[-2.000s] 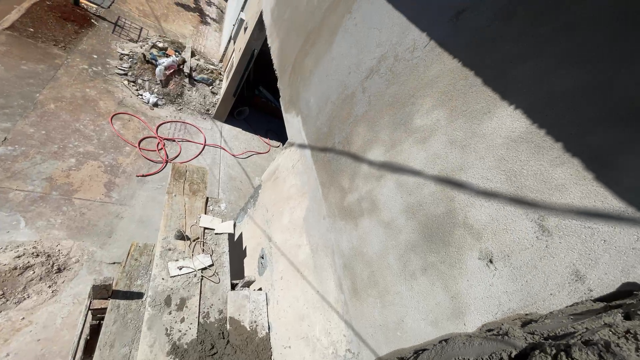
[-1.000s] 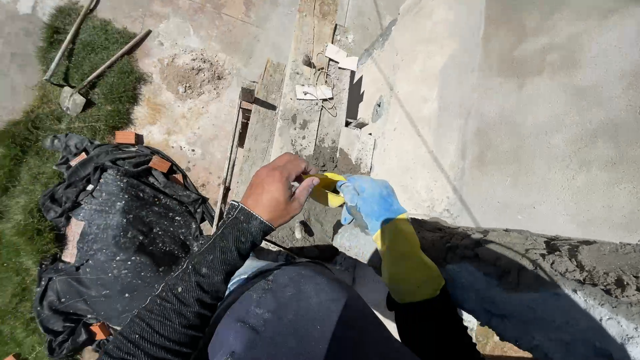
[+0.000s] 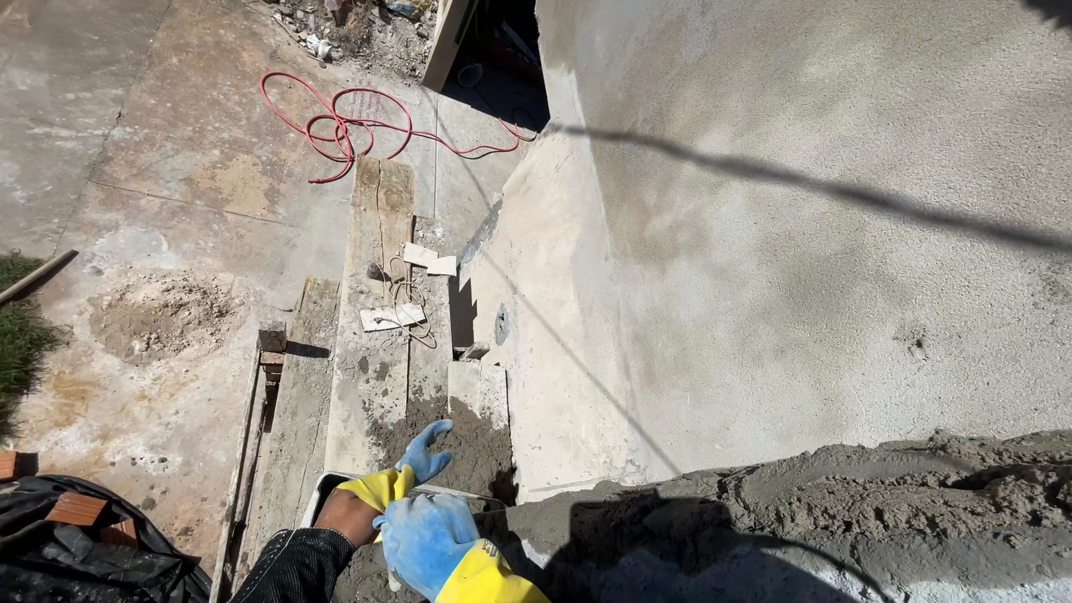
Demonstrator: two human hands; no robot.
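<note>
My left hand [image 3: 423, 456] is inside a blue rubber glove with a yellow cuff, its fingers apart and holding nothing. Bare skin shows at the wrist between the cuff and a black sleeve. My right hand [image 3: 429, 536], in a matching blue and yellow glove, pinches the yellow cuff [image 3: 381, 487] of the left glove. Under the hands shows the pale rim of a container [image 3: 322, 494], mostly hidden. Wet mortar [image 3: 477, 452] lies on the boards just beyond it.
Wooden scaffold planks [image 3: 360, 377] carry pale scraps and string [image 3: 406, 297]. A plastered wall [image 3: 754, 335] rises at right, with a mortar-covered ledge [image 3: 837, 494] below. A red hose [image 3: 335, 126] lies on the ground. Black sheeting [image 3: 75, 553] with bricks is lower left.
One second ago my left hand was bare and held yellow glove material beside my right hand; now it is inside the glove. The view has swung noticeably.
</note>
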